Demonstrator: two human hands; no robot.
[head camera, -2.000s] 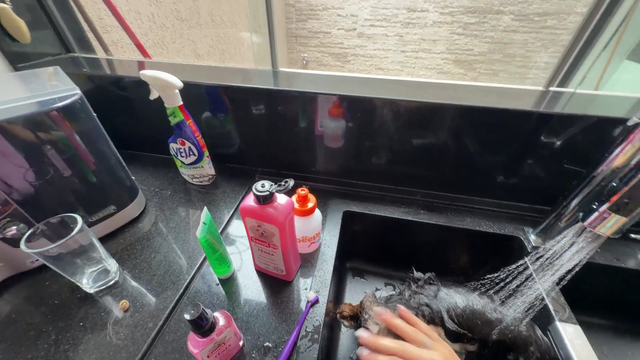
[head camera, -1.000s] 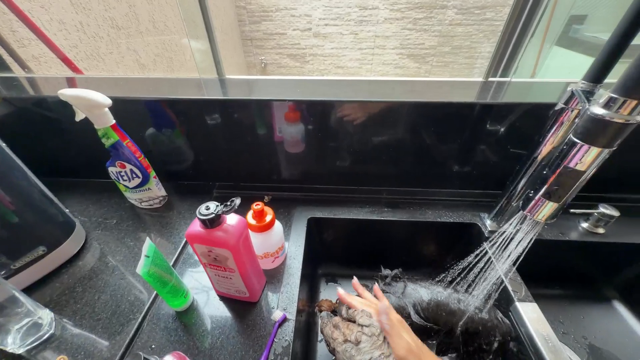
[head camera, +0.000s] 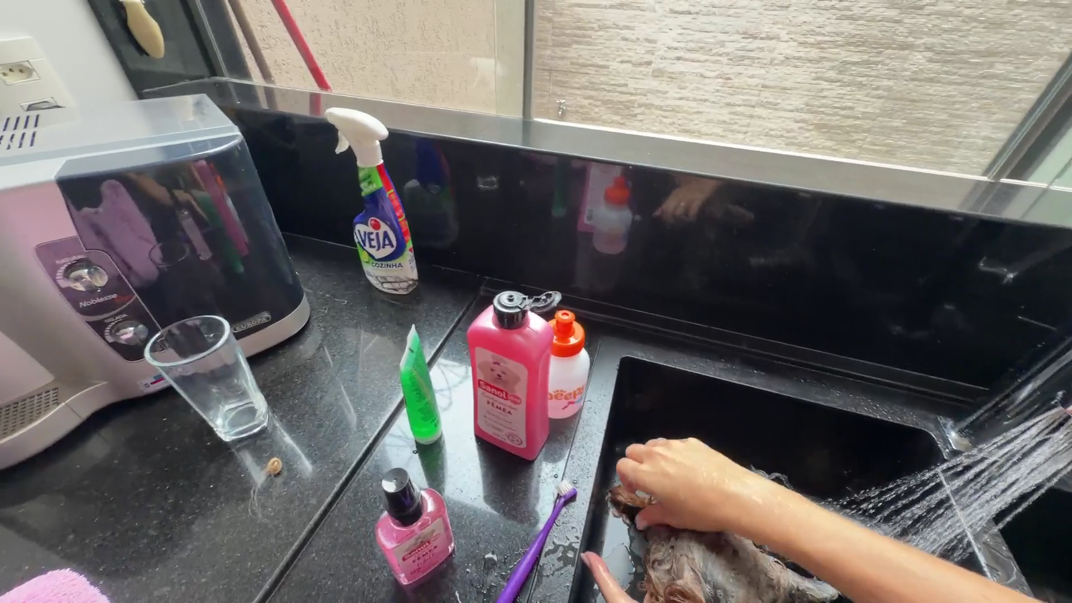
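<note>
A small animal with wet grey-brown fur, apparently a dog (head camera: 712, 569), is in the black sink (head camera: 745, 381), partly cut off by the lower edge. From the right my right hand (head camera: 687, 486) reaches over it, fingers and thumb curled on brown fur near the sink's left side. Only a digit or two of my left hand (head camera: 605, 578) shows at the bottom, by the sink's left rim and close to the fur; the rest is hidden. Water jets (head camera: 971, 469) spray in from the right. A purple toothbrush (head camera: 540, 540) lies left of the sink.
Left of the sink stand a pink shampoo bottle (head camera: 509, 385) with its cap flipped up, an orange-topped bottle (head camera: 569, 377), a green tube (head camera: 420, 394) and a small pink bottle (head camera: 414, 536). Farther left are a spray bottle (head camera: 385, 234), a glass (head camera: 213, 385) and a countertop appliance (head camera: 167, 243).
The spread fingers of my right hand have curled onto the fur. A part of my left hand has come into view at the bottom. The view has swung left since a second ago.
</note>
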